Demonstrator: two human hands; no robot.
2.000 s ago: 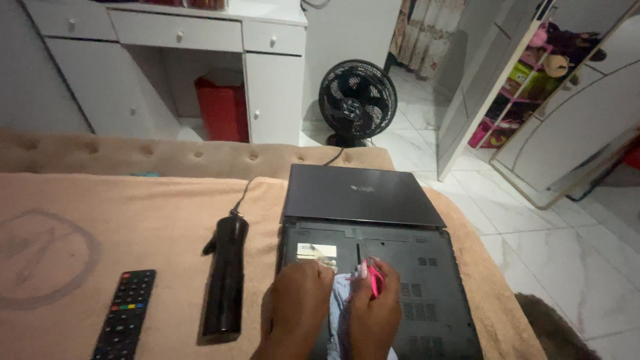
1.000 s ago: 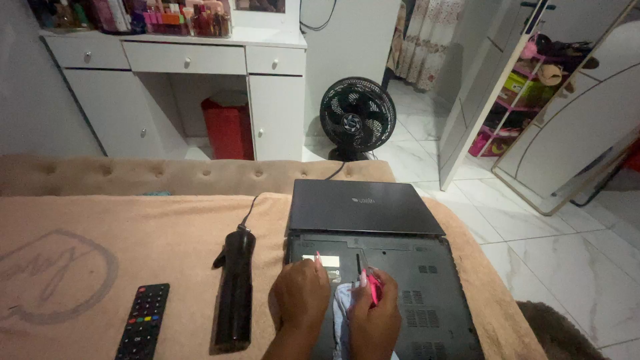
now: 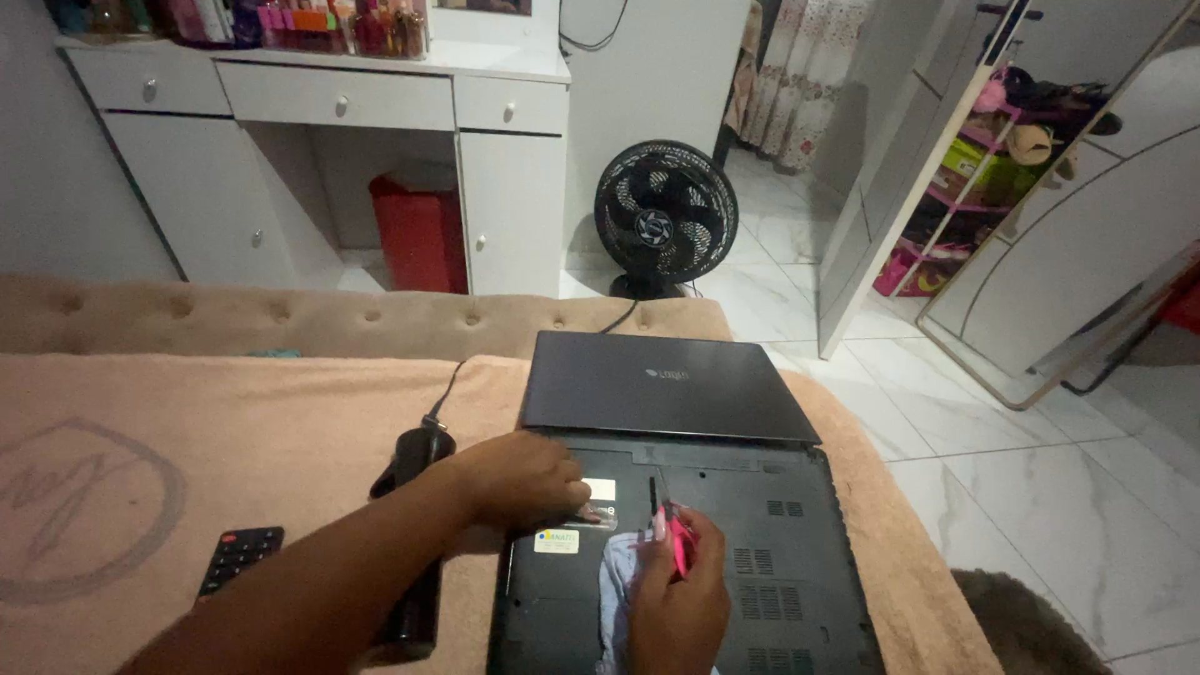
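A laptop lies opened flat with its black underside [image 3: 787,534] up and its lid [image 3: 656,384] beyond. My left hand [image 3: 530,483] rests at the upper left of the underside, fingertips by a pale label [image 3: 602,489] and a small clear piece [image 3: 600,517]; whether it grips anything is unclear. My right hand [image 3: 680,581] holds a pink-handled tool [image 3: 682,544], its type unclear, over the middle of the underside. A light blue cloth [image 3: 617,586] lies under or within that hand. Another label [image 3: 557,541] sits below my left hand.
A black cylindrical device [image 3: 427,591] with a cord and a remote control [image 3: 246,548] lie left of the laptop on a peach blanket [image 3: 281,441]. Beyond the tufted bed edge [image 3: 375,323] stand a black fan [image 3: 666,216], a white dressing table [image 3: 342,94] and a red bin [image 3: 422,234].
My left forearm now reaches across from the lower left, over the black device and part of the remote. My right hand keeps hold of the pink-handled tool.
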